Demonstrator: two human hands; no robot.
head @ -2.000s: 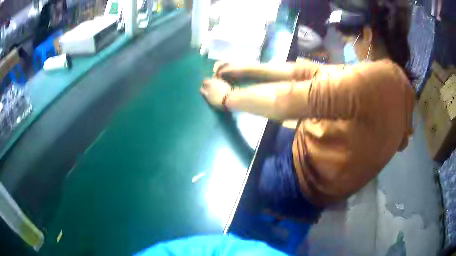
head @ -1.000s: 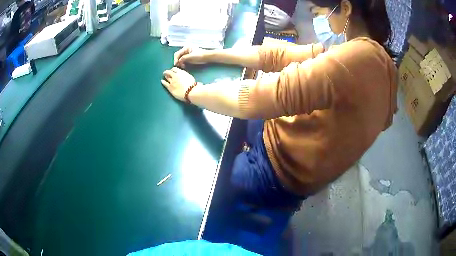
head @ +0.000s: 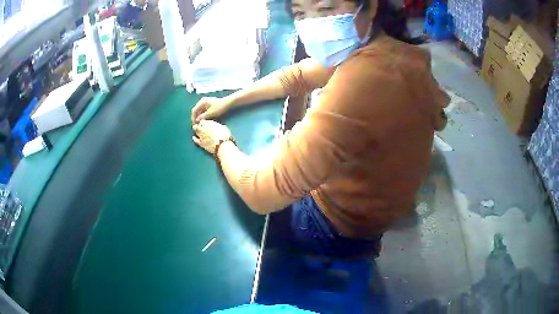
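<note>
Neither of my hands is in the picture. A bit of blue [head: 263, 308] shows at the bottom edge. The green bench top [head: 159, 214] lies in front of me, with one small pale strip [head: 209, 244] loose on it near the bench edge. The neighbouring worker [head: 368, 135], in an orange-brown top and a mask, sits on the right with both hands [head: 210, 126] close together on the green surface. Whether those hands hold anything small cannot be told.
A stack of white sheets or trays [head: 227, 67] stands beyond the worker's hands, beside a whitish post [head: 173, 46]. A raised green shelf at the left holds a white box [head: 61, 105] and a small white item [head: 35, 146]. Brown cartons [head: 513, 80] stand on the floor at right.
My view has shifted. The neighbouring worker has turned the head towards me and leans nearer the bench. The worker's hands remain together on the surface. The strip still lies on the bench.
</note>
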